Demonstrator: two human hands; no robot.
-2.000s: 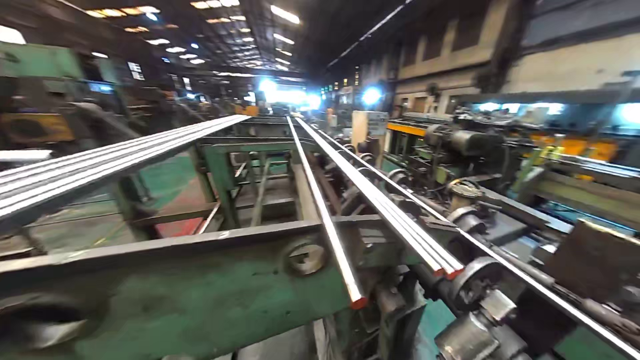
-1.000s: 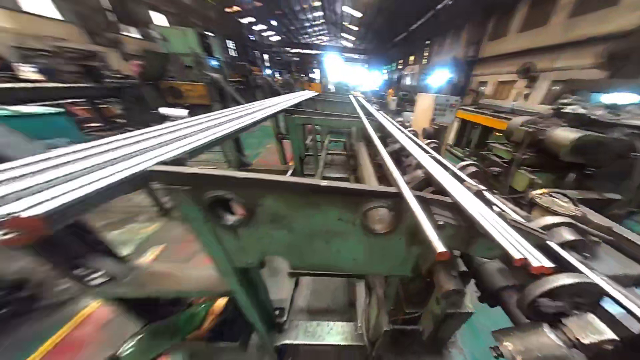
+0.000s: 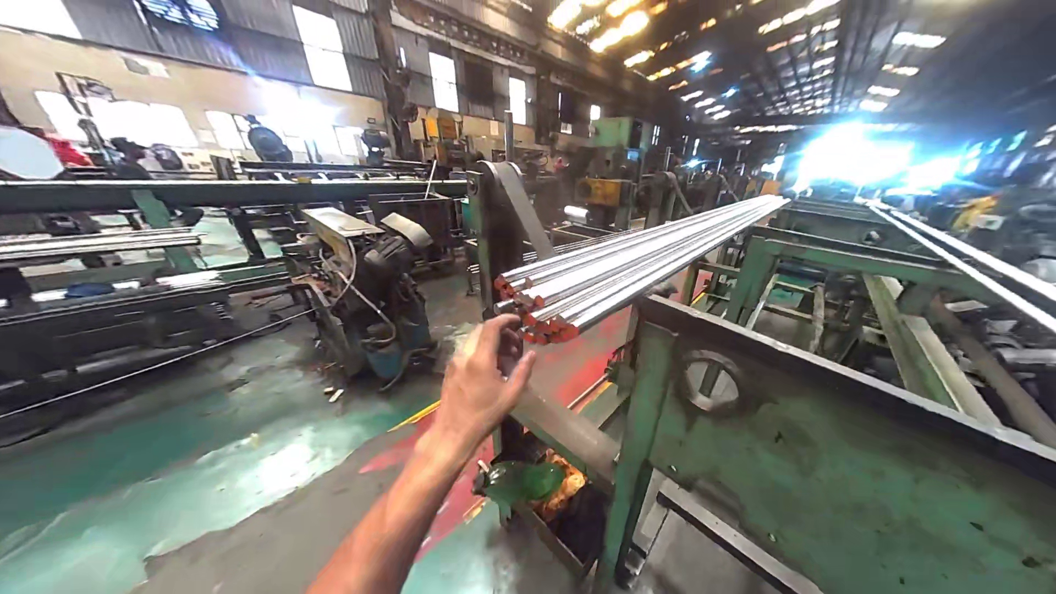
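Observation:
A bundle of long metal bars [image 3: 643, 256] with red-painted ends lies along the left side of a green steel frame [image 3: 825, 445]. My left hand [image 3: 487, 371] reaches up from the bottom of the view to the near end of this bundle, its fingers curled beside the red ends. Whether the fingertips touch a bar cannot be made out. On the far right, more metal bars [image 3: 973, 247] run over the frame into the distance. My right hand is out of view.
A dark machine [image 3: 371, 289] stands on the green floor at left. Behind it, a long rack [image 3: 148, 272] carries other bars. A grey strap [image 3: 520, 206] hangs from a post beside the bundle. Below the bundle are a green object [image 3: 524, 481] and a yellow floor line [image 3: 414, 415].
My left hand has come into view at the near end of the left bundle. The view has swung to the left.

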